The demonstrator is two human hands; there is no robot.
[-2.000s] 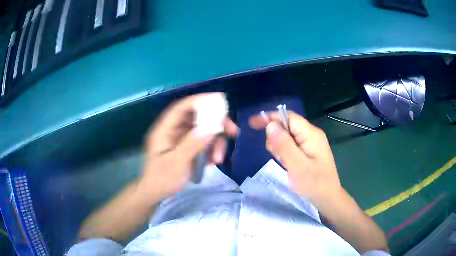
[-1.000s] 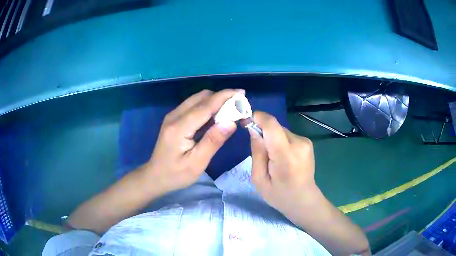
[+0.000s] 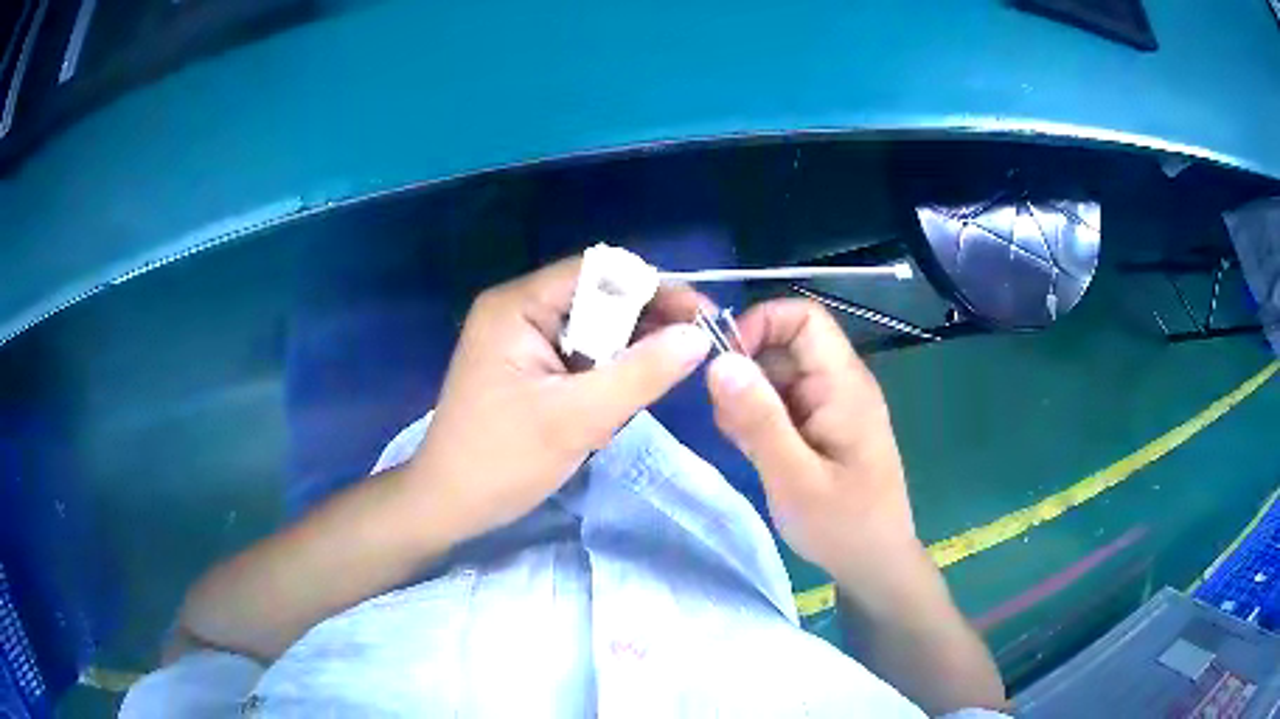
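Note:
My left hand [image 3: 527,393] holds a white collar [image 3: 607,306] at its fingertips above my lap, its round hole facing up. One slim white arm [image 3: 786,273] sticks out from the collar to the right, with a small blocky tip at its far end. My right hand [image 3: 814,421] pinches a few thin silvery rods [image 3: 719,332] between thumb and fingers. The fingertips of both hands meet at these rods. The lower ends of the rods are hidden in my right hand. No tube shows below the collar.
The teal bench edge [image 3: 632,162] curves across in front. A black tray [image 3: 169,42] with pale units is at the upper left, another black tray [image 3: 1102,17] at the upper right. A silver stool [image 3: 1014,260] stands beyond my right hand. A clear plastic box [image 3: 1172,667] is at the lower right.
A slim white arm now extends right from the collar. The collar has tilted in my left hand and moved slightly left. The rods in my right hand now meet my left fingertips.

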